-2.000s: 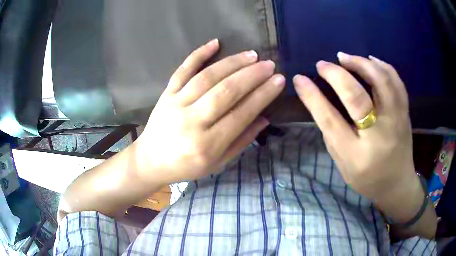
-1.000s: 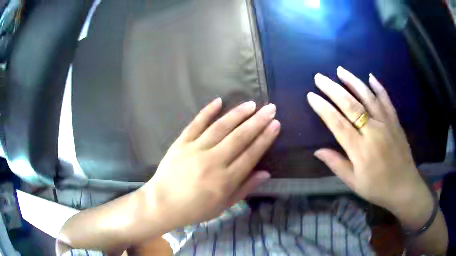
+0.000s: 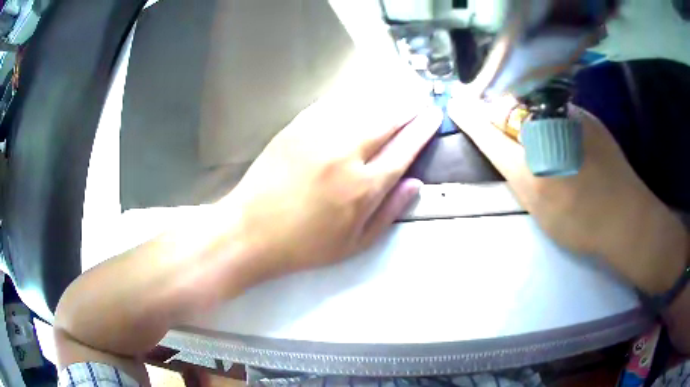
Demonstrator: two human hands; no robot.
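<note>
The large dark main panel (image 3: 163,113) lies on the white table, with the matte brown patch (image 3: 253,83) on it. My left hand (image 3: 318,185) lies palm down, its fingertips close to the needle area. My right hand (image 3: 560,181) reaches in from the right, partly hidden behind the grey ribbed knob (image 3: 552,146); its fingertips are washed out by light. Dark material (image 3: 458,160) shows between my hands, below the presser foot and needle (image 3: 439,87). Navy material (image 3: 643,113) lies at the right. The seam is hidden.
The sewing machine head (image 3: 469,30) hangs over the work at top centre, blurred. A marked measuring tape (image 3: 378,361) runs along the front edge of the white table (image 3: 424,280). Dark shiny material (image 3: 53,151) drapes at the left. A colourful item (image 3: 641,359) is at the lower right.
The view has shifted to show the machine head and white table. The panel now lies under the needle area. Both hands have moved with it, my fingertips now beside the presser foot.
</note>
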